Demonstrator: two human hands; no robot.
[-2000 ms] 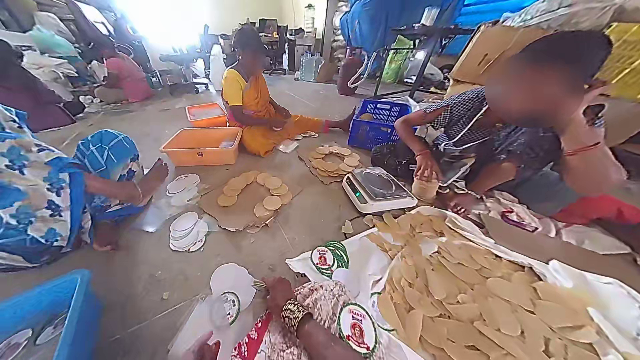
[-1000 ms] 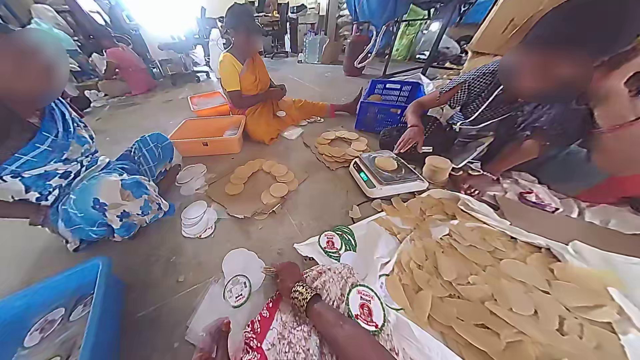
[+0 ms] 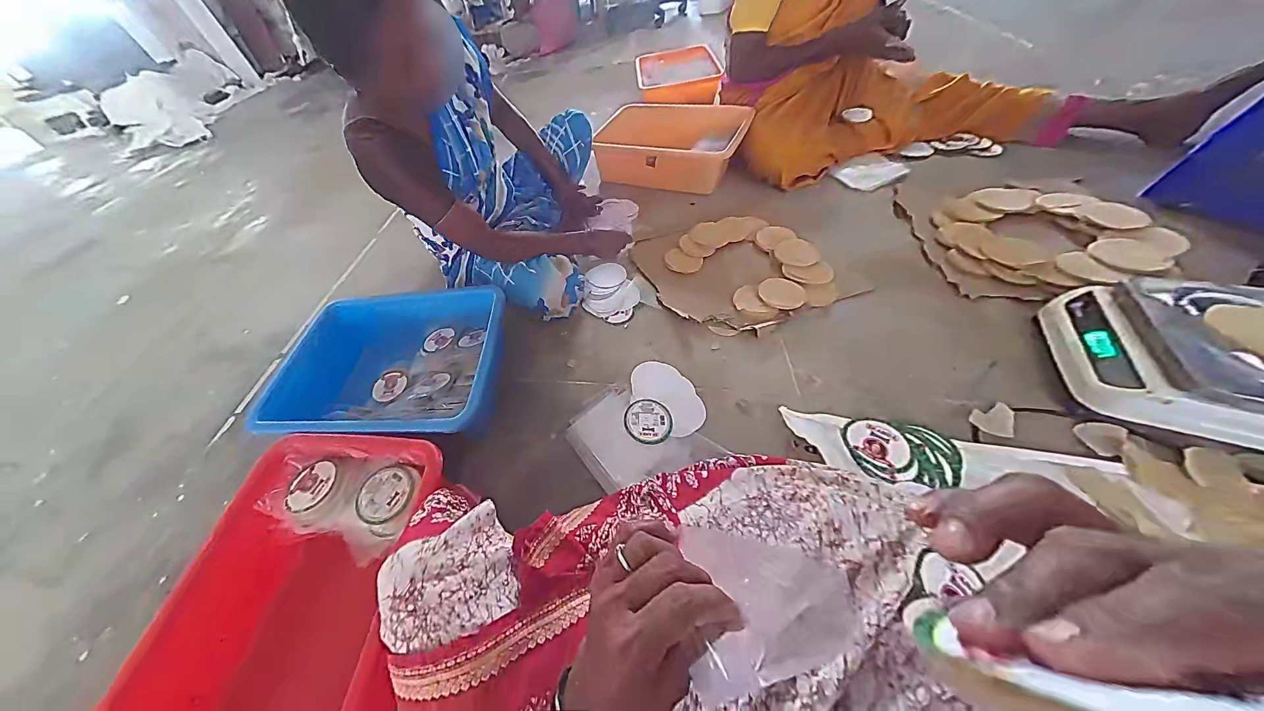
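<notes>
My left hand (image 3: 657,612), with a ring on one finger, grips a clear plastic bag (image 3: 780,602) above my lap. At the lower right, my right hand (image 3: 1096,583) holds a stack of flat round pieces with a green-edged printed round label (image 3: 943,632) on top. Another printed round label (image 3: 950,575) shows just beyond its fingers. On the floor ahead of my lap lie flat clear plastic bags (image 3: 597,439), white paper discs (image 3: 664,383) and a printed round label (image 3: 648,421).
A red tray (image 3: 237,583) with packed discs and a blue tray (image 3: 390,425) stand at left. A co-worker in blue (image 3: 494,178) and another in orange (image 3: 829,109) sit ahead. Tan discs (image 3: 782,293) lie in rings on cardboard. A digital scale (image 3: 1106,346) is at right.
The view has swung left, bringing the red tray into sight. My left hand now holds a clear bag, and my right hand has moved right and holds a labelled stack.
</notes>
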